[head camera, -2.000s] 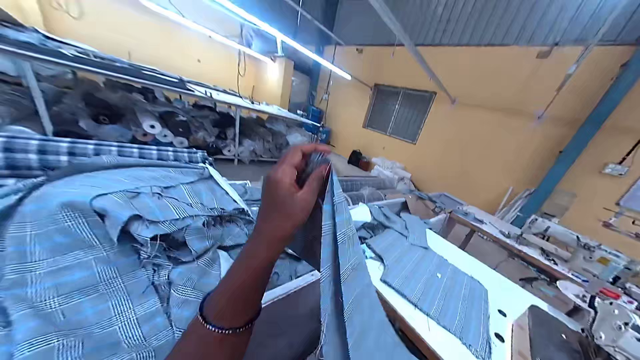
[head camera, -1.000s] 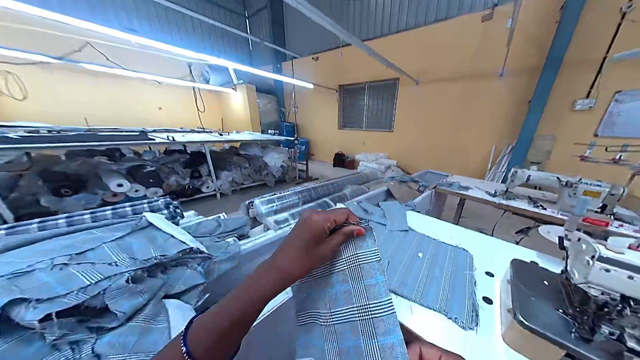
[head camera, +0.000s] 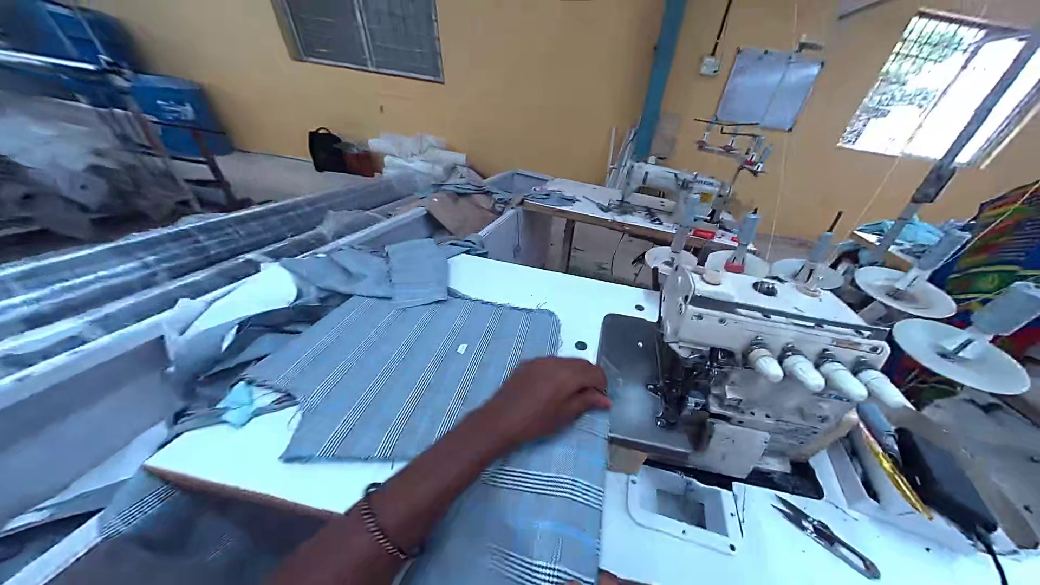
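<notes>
My left hand (head camera: 546, 400), with a bracelet at the wrist, pinches the upper corner of a grey plaid fabric piece (head camera: 536, 496). That piece hangs down over the front of the white table beside the metal plate of an overlock sewing machine (head camera: 772, 349). Of my right hand only a sliver of finger (head camera: 605, 579) shows at the bottom edge, by the lower part of the fabric; its grip is hidden. A striped grey fabric piece (head camera: 422, 374) lies flat on the table to the left of my left hand.
Thread snips (head camera: 827, 536) lie on the table (head camera: 569, 305) at lower right. Thread cones on white discs (head camera: 959, 356) stand behind the overlock machine. Fabric scraps (head camera: 357, 272) hang over the table's left edge. Plastic-wrapped fabric rolls (head camera: 187, 252) lie at left; another sewing machine (head camera: 670, 191) stands beyond.
The view has swung right and down toward the overlock machine. My left hand has brought the plaid piece from over the fabric pile to beside the machine's plate.
</notes>
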